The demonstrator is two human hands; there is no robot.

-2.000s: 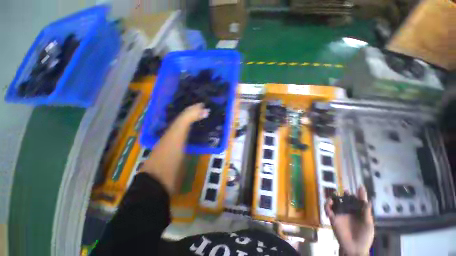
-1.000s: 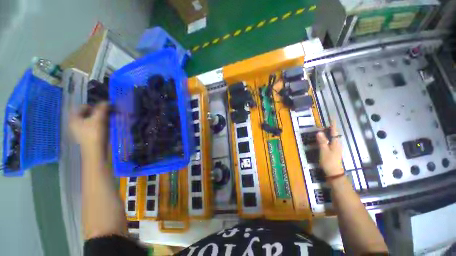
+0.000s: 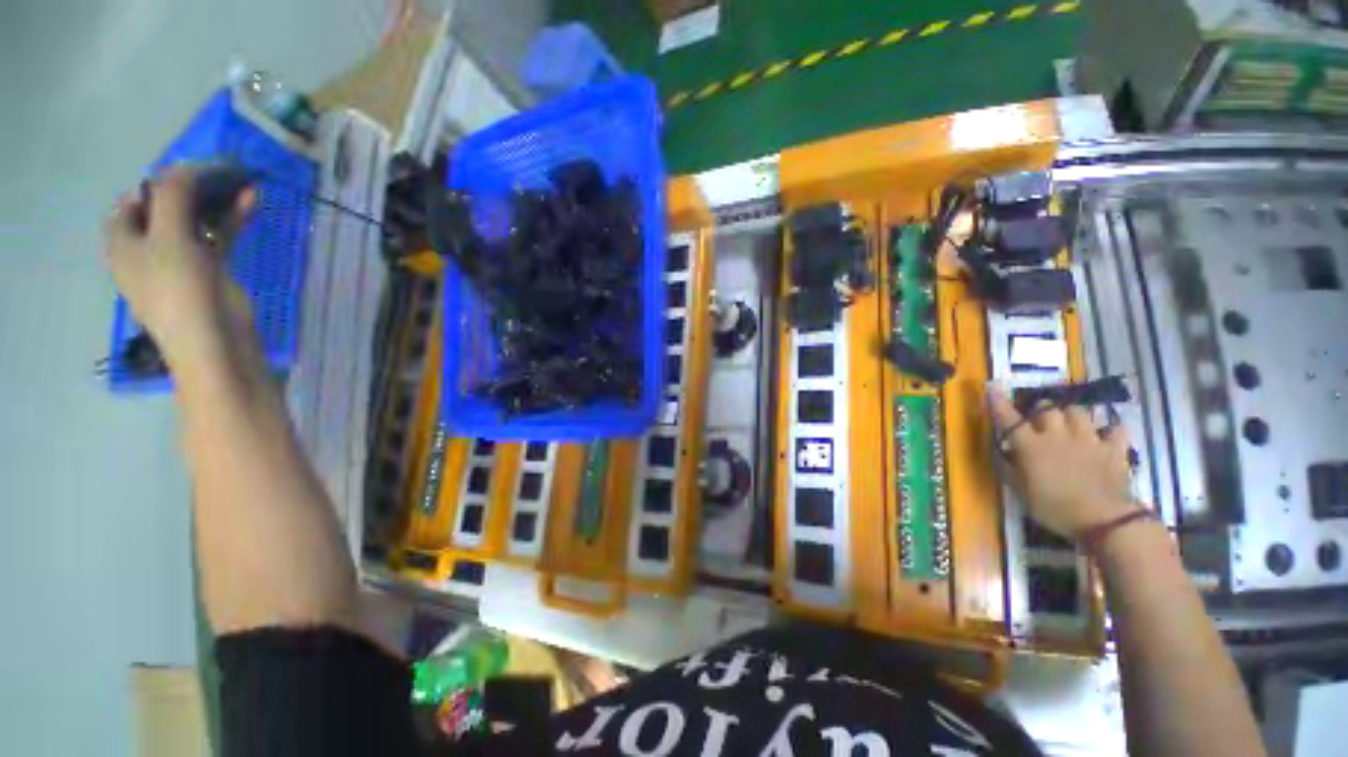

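My left hand (image 3: 181, 266) is at the far left above the second blue basket (image 3: 269, 259), closed on a dark, blurred power adapter (image 3: 222, 195); a thin black cord stretches right from it. My right hand (image 3: 1067, 470) is at the right socket row of an orange tray (image 3: 968, 488), fingers on a black adapter with its lead (image 3: 1076, 394). Its exact seating cannot be told. Several black adapters stand at the tray's far end, with leads over the green strip (image 3: 920, 459). A blue basket (image 3: 652, 266) heaped with black adapters (image 3: 569, 296) rests across the left trays.
More orange trays (image 3: 584, 589) lie under and left of the near basket. A silver perforated plate (image 3: 1257, 355) is at right. A green bottle (image 3: 458, 683) stands at the bottom near me. Green floor with a yellow dashed line (image 3: 872, 48) and a cardboard box lie beyond.
My left hand has left the near basket, moving left with an adapter to above the second basket. My right hand has moved up from the tray's near end to its right socket row. The view has shifted.
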